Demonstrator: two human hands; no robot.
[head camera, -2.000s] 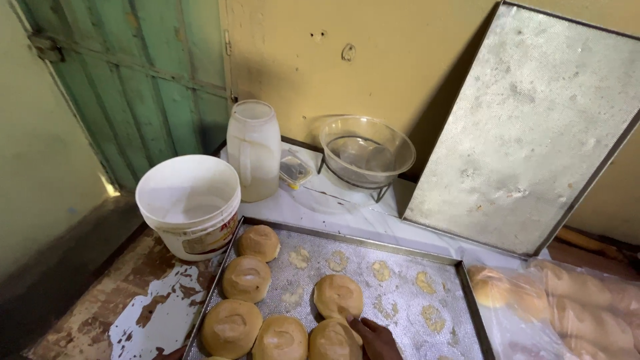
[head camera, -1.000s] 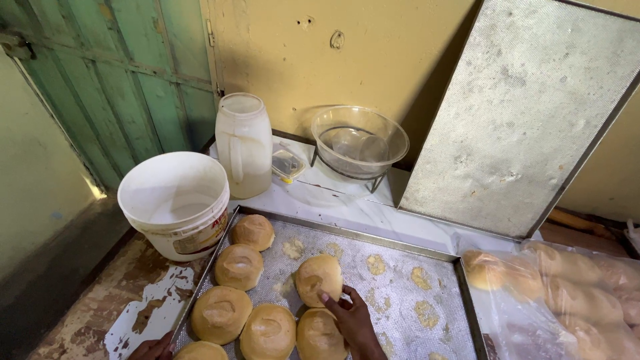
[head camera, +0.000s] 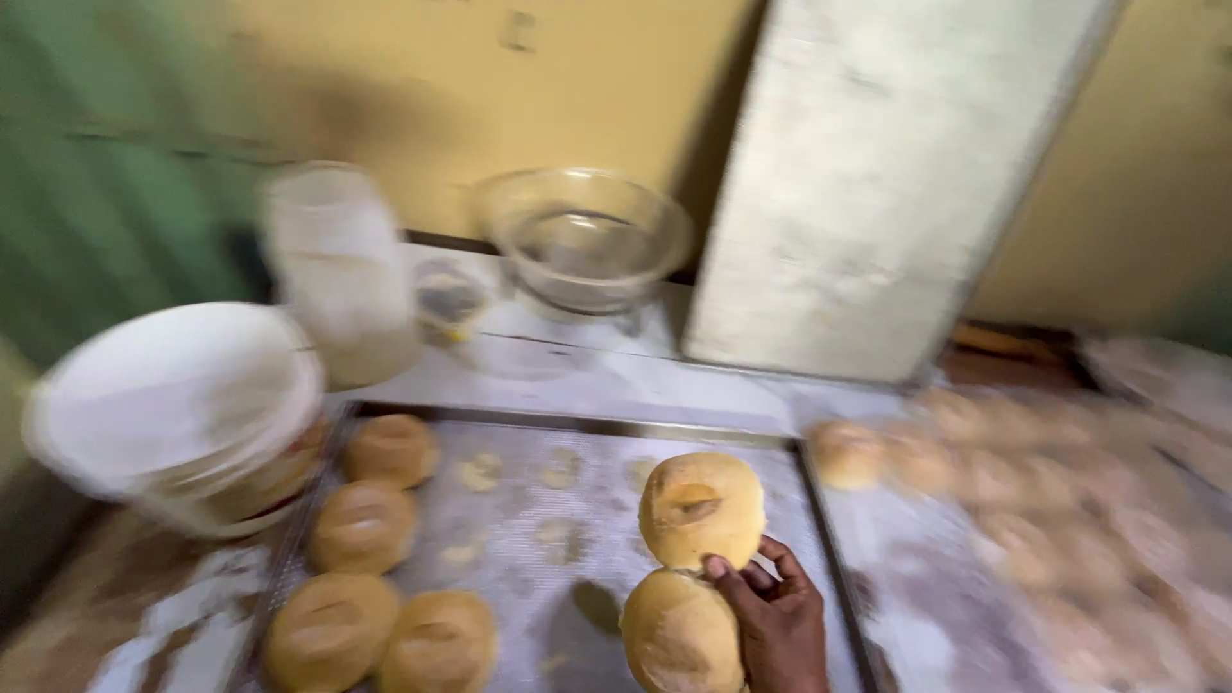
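Note:
My right hand (head camera: 778, 611) grips a round, browned bread bun (head camera: 703, 510) between thumb and fingers, raised above the right part of a metal baking tray (head camera: 577, 423). Against it, just below, a second bun (head camera: 681, 630) hangs with it; whether the two are joined is unclear. Several more buns (head camera: 363, 526) lie along the tray's left side, and another bun (head camera: 438, 640) sits beside them. Pale round marks (head camera: 561, 539) dot the bare metal. My left hand is out of view.
At left stand a white plastic bucket (head camera: 173, 404) and a cloudy plastic jug (head camera: 337, 279). Behind the tray, a clear bowl (head camera: 587, 241) rests on a stand. A large metal sheet (head camera: 895, 183) leans on the wall. Bagged buns (head camera: 1039, 500) lie at right.
My right hand has lifted buns off the tray and moved right with them. Bare metal shows where they lay. My left hand, at the lower edge before, has left the view. The view has turned right.

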